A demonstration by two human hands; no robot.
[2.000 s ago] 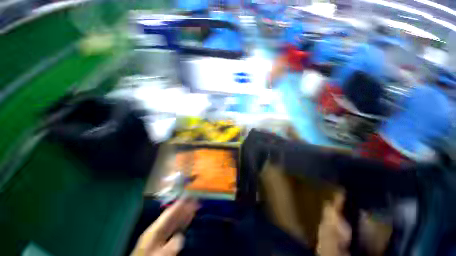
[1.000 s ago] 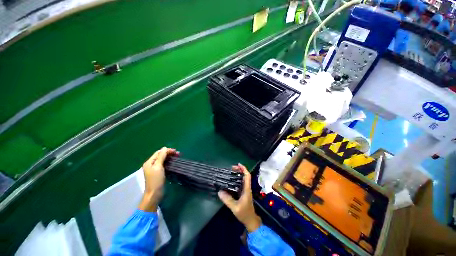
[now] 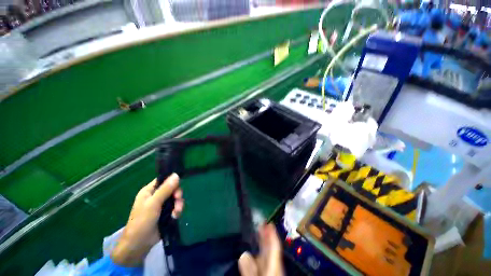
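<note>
My left hand (image 3: 153, 213) grips the left edge of black plastic housings (image 3: 172, 215), tilted up in front of me above the green bench. The bench shows through their openings. How many there are is hard to tell. My right hand (image 3: 266, 253) is blurred at their lower right edge; whether it grips them is unclear. A tall stack of housings (image 3: 277, 132) stands on the bench behind. To the right, the orange fixture (image 3: 371, 240) has a black housing around it, inside a tan-green hinged cover frame (image 3: 336, 188).
Hazard tape (image 3: 371, 180) and white plastic wrap (image 3: 352, 132) lie behind the fixture, near the blue machine head (image 3: 382, 75). A white tray with holes (image 3: 307, 101) is behind the stack. A carton (image 3: 468, 253) is at the right edge.
The housings in my hands were a flat bundle seen edge-on; now they are tilted up with their openings facing me. My right hand has moved down and blurred.
</note>
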